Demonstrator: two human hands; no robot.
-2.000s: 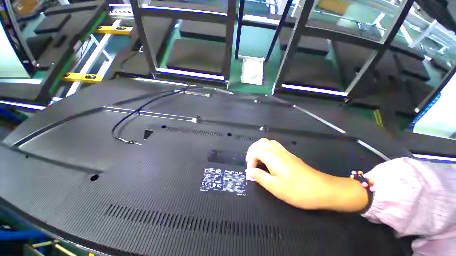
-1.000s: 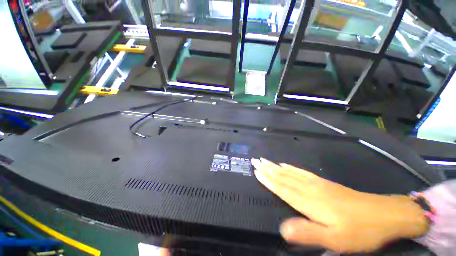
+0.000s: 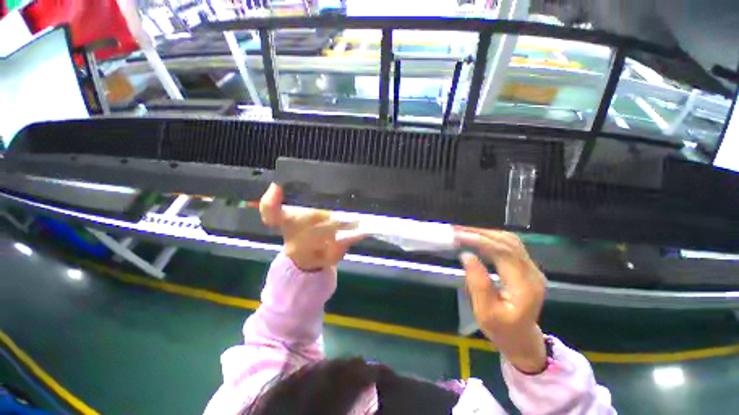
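Note:
A white paper sheet, like a label sheet (image 3: 409, 232), is held level between both hands in front of the TV set (image 3: 365, 185). My left hand (image 3: 309, 235) grips its left end, with fingers curled. My right hand (image 3: 509, 284) holds its right end, fingers on top and thumb below. The paper is seen nearly edge-on, so its print cannot be made out. The set's black ribbed edge faces me; its rear cover face is not in view.
A metal-edged conveyor rail (image 3: 405, 274) runs across below the set. Black frames (image 3: 387, 77) stand behind it. A lit white screen (image 3: 42, 85) is at the far left. A clear strip (image 3: 520, 194) shows on the black surface at right. Green floor with yellow lines (image 3: 389, 327) lies below.
The view has tilted from the rear cover to the set's edge. My right hand has left the cover beside the rating label and now holds the paper. My left hand has come into view.

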